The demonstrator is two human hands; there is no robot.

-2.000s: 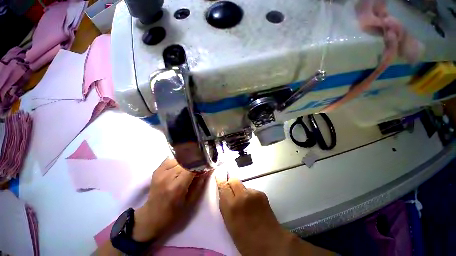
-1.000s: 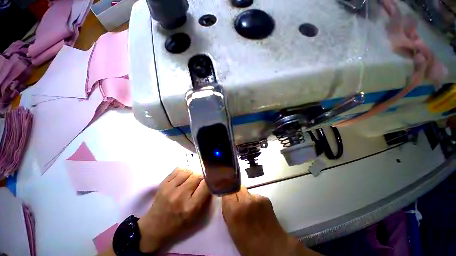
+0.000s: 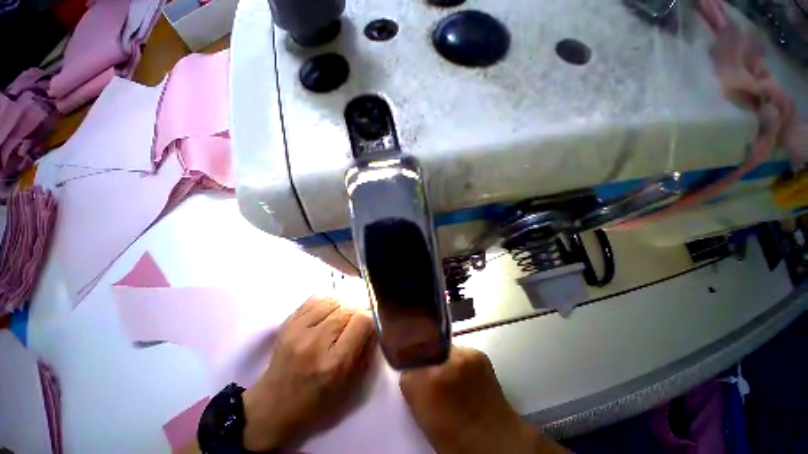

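Observation:
The white sewing machine head with a blue stripe fills the upper right. Its shiny metal lever guard hides the needle area and some fingertips. A pink fabric panel lies under both hands. My left hand, with a black watch at the wrist, lies on the panel left of the guard, fingers bent and pressing on the fabric. My right hand is right of the guard at the fabric's right edge, fingers curled; its fingertips are hidden, so its hold cannot be made out.
Pale and pink cut pieces lie left of the machine, with a layered bundle at the far left. Another pink piece is on the table. Black-handled scissors lie beneath the arm. A white box stands at the back.
The view has shifted closer over the machine head, so the guard now covers the fingertips and needle area. Both hands stay at the fabric, with only slight movement.

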